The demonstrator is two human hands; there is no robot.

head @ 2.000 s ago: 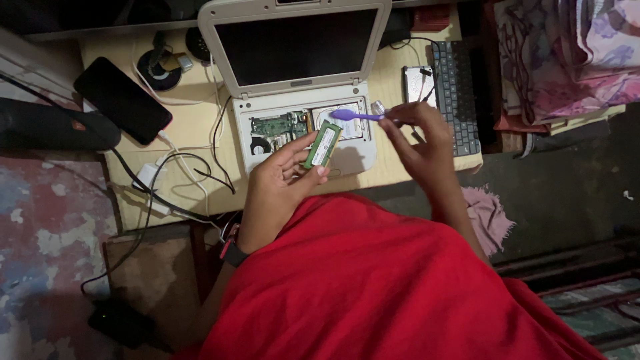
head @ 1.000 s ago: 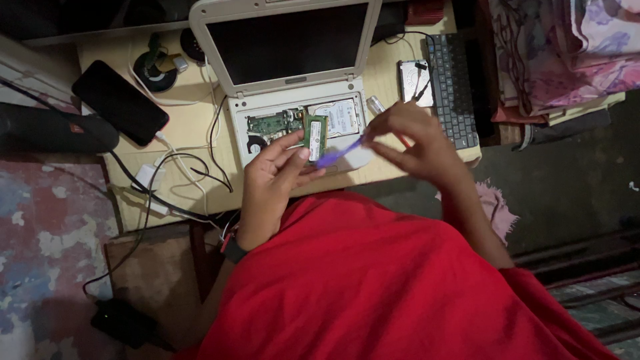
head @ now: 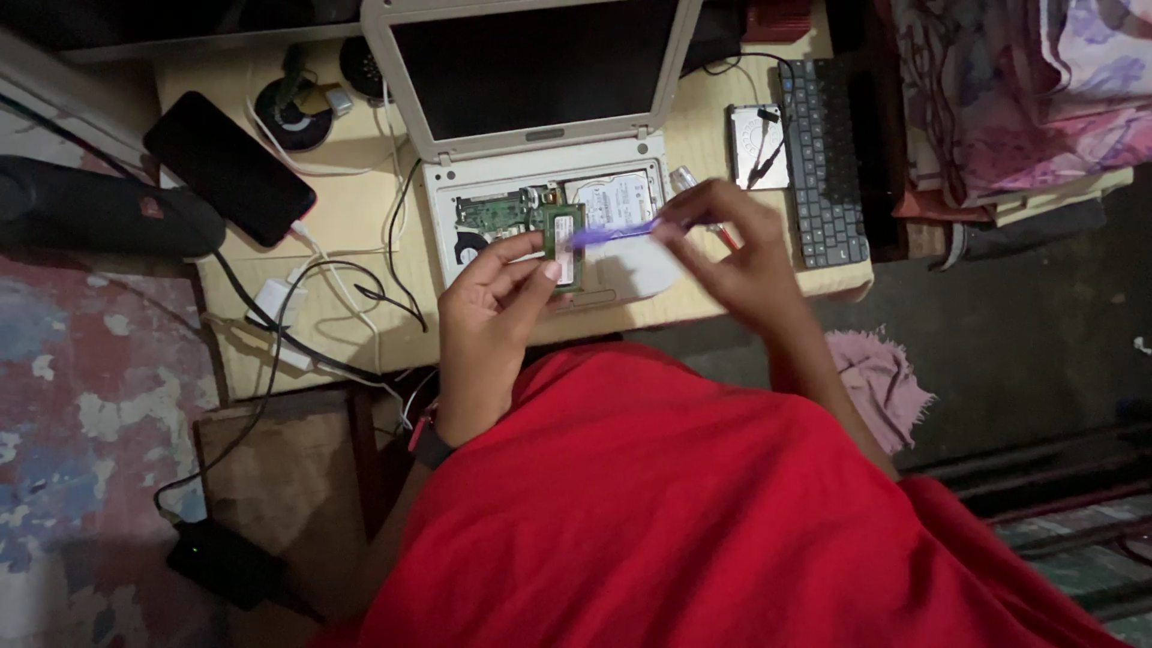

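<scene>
My left hand pinches a green RAM module by its left and lower edge, with a white label facing up. In my right hand is a purple brush, seemingly a toothbrush, blurred, its head over the module. Both are above the front part of a white laptop whose keyboard cover is off. Inside it show a green circuit board, a small fan and a hard drive. The laptop's dark screen stands raised behind.
On the wooden table lie a black phone with a white cable, a black speaker, and tangled cords at left. At right are a second drive and a black keyboard. Folded cloths are beyond. A power adapter sits low left.
The module, angled two seconds ago, is now nearly upright in view. The brush has moved from above the module's top end onto its labelled face. My left hand keeps its hold.
</scene>
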